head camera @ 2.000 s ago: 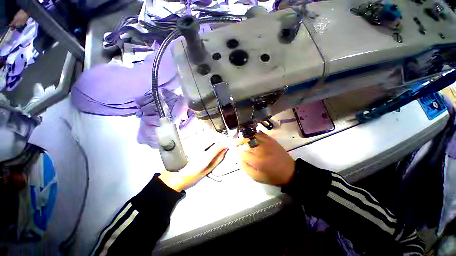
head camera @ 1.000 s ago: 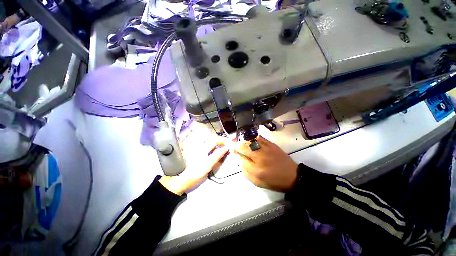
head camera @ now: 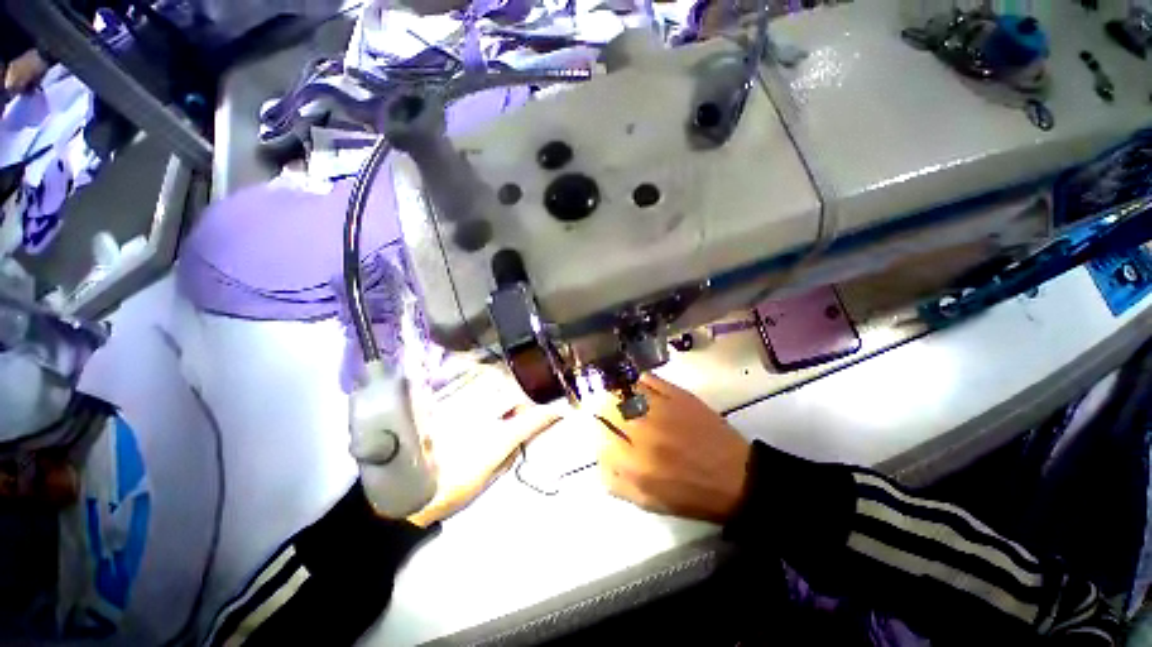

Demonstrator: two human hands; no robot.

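The sewing machine head (head camera: 606,164) is long and cream with a blue stripe. Its needle and presser foot area (head camera: 613,379) is brightly lit and washed out. My right hand (head camera: 676,449) lies flat-curled on the table just right of the foot, fingertips hidden behind the metal parts. My left hand (head camera: 474,449) lies left of the foot, partly behind the lamp, fingers reaching toward the needle. Any small piece between the hands is lost in the glare. I cannot tell what either hand holds.
The lamp (head camera: 393,442) stands on a bendy neck left of the needle. Smooth lilac panels (head camera: 272,247) lie at left. A pink-mauve phone (head camera: 809,329) lies under the machine arm. Cut strips (head camera: 341,82) are heaped behind. A blue block (head camera: 1124,281) is at the right.
The view has shifted closer to the machine head, which appears larger and lower. My left hand is now more covered by the lamp. Both hands stay beside the foot.
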